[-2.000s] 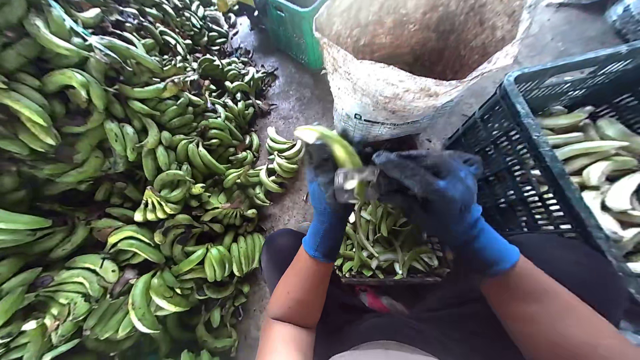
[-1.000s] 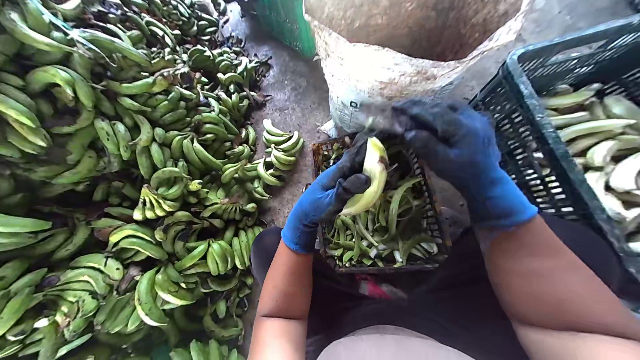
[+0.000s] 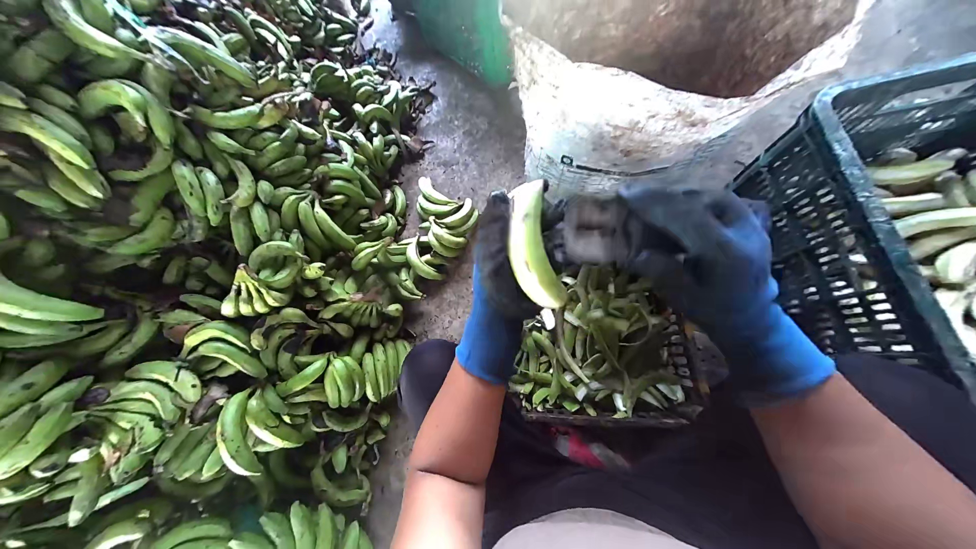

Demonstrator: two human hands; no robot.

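Observation:
A green plantain (image 3: 531, 248), its surface pale and partly peeled, stands nearly upright in my left hand (image 3: 499, 267), which wears a blue glove with a dark palm. My right hand (image 3: 698, 255), gloved alike, is closed around a small tool (image 3: 598, 229) just right of the plantain; motion blur hides the tool's kind. Below both hands, a dark crate (image 3: 610, 418) between my legs holds a heap of green peel strips (image 3: 602, 343).
Bunches of green plantains (image 3: 290, 206) cover the floor at left. A large woven sack (image 3: 602, 114) stands open ahead, beside a green container (image 3: 465, 34). At right, a dark green plastic crate (image 3: 831, 206) holds peeled plantains (image 3: 934, 221).
The plantain was tilted in my left hand and now stands more upright. My right hand and the tool have moved about beside it. Both hands were above the peel crate a second ago too.

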